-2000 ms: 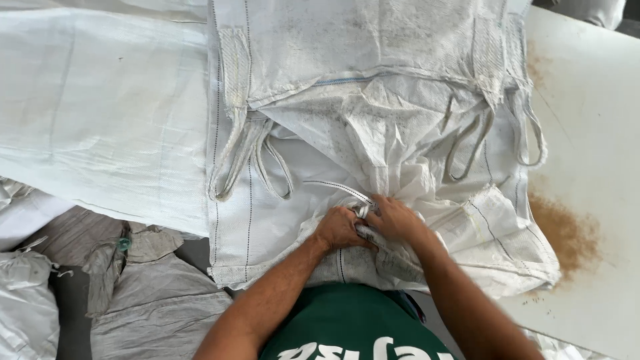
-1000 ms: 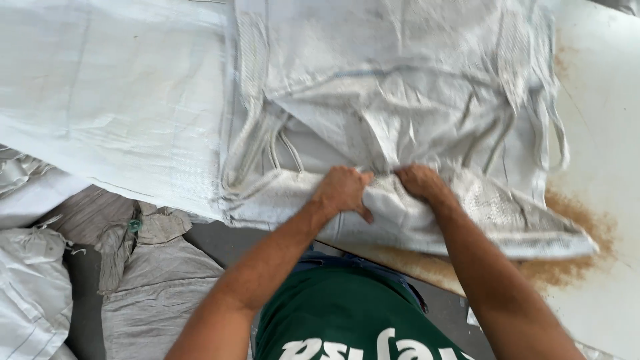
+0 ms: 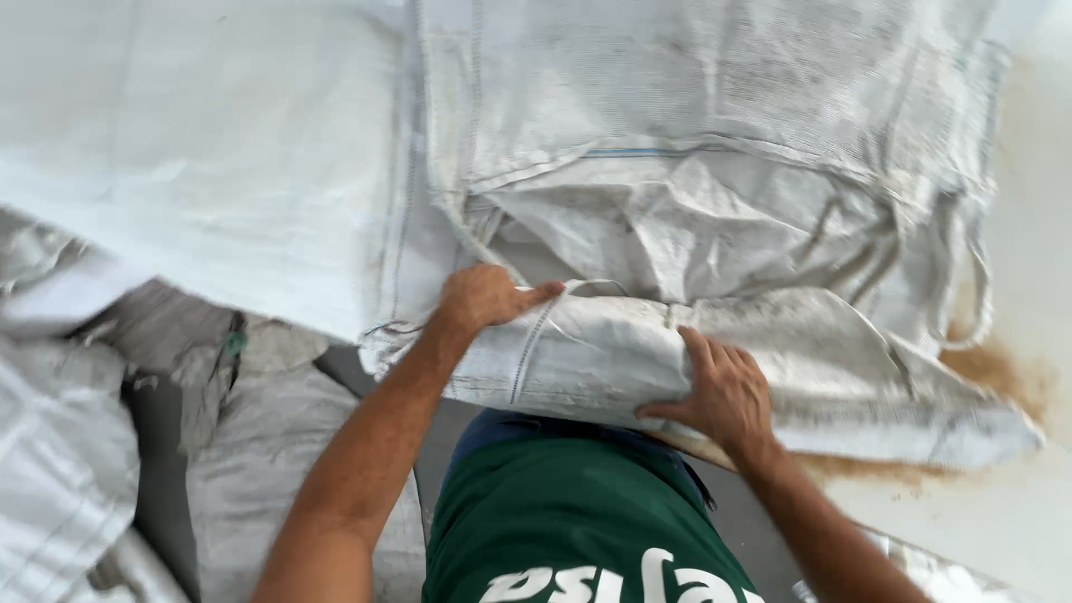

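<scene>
A large white woven bulk bag [image 3: 787, 75], stained grey, lies flat with its near end folded over into a thick roll [image 3: 611, 360] along the front. My left hand [image 3: 490, 297] presses on the left part of this roll, thumb stretched to the right. On the roll's middle rests my right hand [image 3: 724, 389], fingers spread over the fabric. Whether either hand pinches the cloth is not plain. Behind the roll lie the bag's crumpled top cloth [image 3: 670, 226] and webbing lifting loops [image 3: 980, 293], partly covered on the left.
A smooth white woven sheet [image 3: 209, 167] spreads to the left. Brown powder [image 3: 992, 368] lies on the pale table surface [image 3: 1038, 209] at right. Filled or bundled sacks [image 3: 276, 486] stand low at the left, beside the grey floor [image 3: 159, 452].
The hands were together at gathered cloth, then moved apart. The bag's near end, lying flat toward my body before, has been folded away from it into a roll.
</scene>
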